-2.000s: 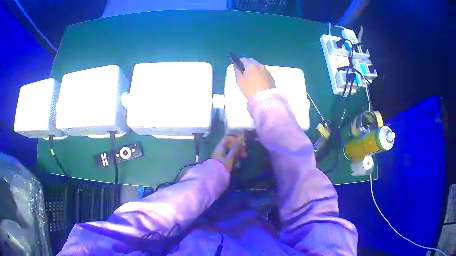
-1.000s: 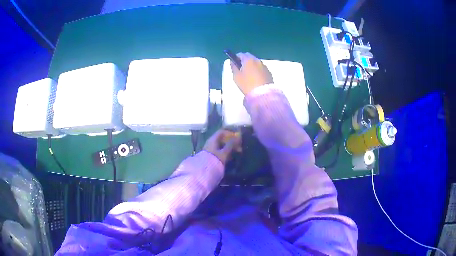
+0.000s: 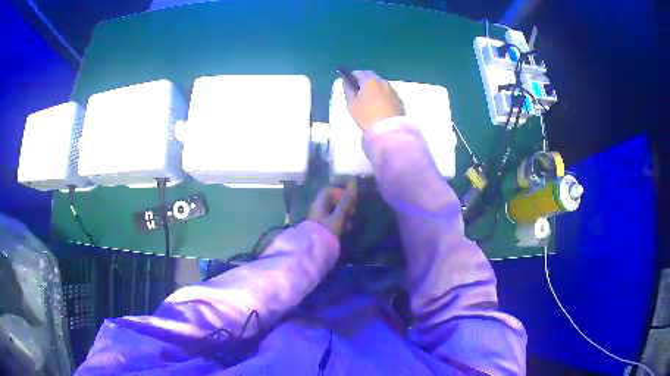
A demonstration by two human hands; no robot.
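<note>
Several white box-shaped units, perhaps projectors, stand in a row. My right hand (image 3: 375, 101) is over the rightmost unit (image 3: 426, 128) and holds a slim black remote control (image 3: 347, 78), whose far end sticks out past the fingers. My left hand (image 3: 334, 208) is at the near left edge of that unit, fingers bent together around a small thing with an orange-red glint, perhaps a plug; the fingers hide most of it. A second remote with a white ring (image 3: 172, 212) lies in front of the second unit from the left (image 3: 132, 132).
Black power cords (image 3: 164, 220) run from the units' near sides. A power strip (image 3: 502, 81) with plugs is at the far right corner. A yellow cylinder (image 3: 535, 203), a ring-shaped roll (image 3: 542, 167) and a cable bundle (image 3: 481, 209) lie at right. Plastic film (image 3: 33, 294) is at lower left.
The whole view has shifted slightly, so the units sit a little higher in the picture. Both hands stay at the same unit; the left fingers have changed pose slightly.
</note>
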